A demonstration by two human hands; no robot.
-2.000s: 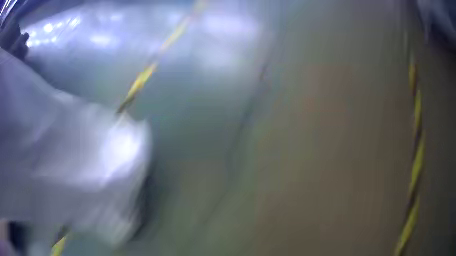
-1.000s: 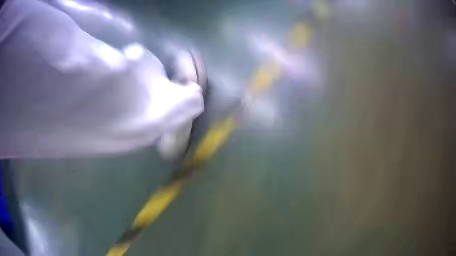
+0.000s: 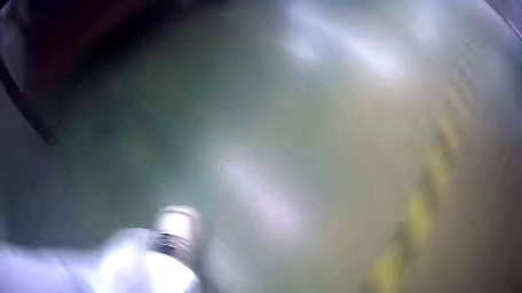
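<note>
Neither of my hands can be made out in the picture. Nearest in front of me is a greenish floor [image 3: 171, 137], strongly blurred, with bright reflections. A white cloth shape, seemingly a trouser leg [image 3: 51, 269], enters from the lower left. At its end is a pale, rounded tip with a dark band, which looks like a shoe [image 3: 180, 223]. No held object is visible.
Yellow-black floor tape [image 3: 420, 217] runs along the right side. A dark red shape [image 3: 74, 40] and a thin dark edge [image 3: 26, 109] lie at the upper left, too blurred to name. The floor looks browner towards the right.
The view has shifted, so the tape now lies further right. The white cloth has moved down to the lower left corner. The dark red shape has come into view.
</note>
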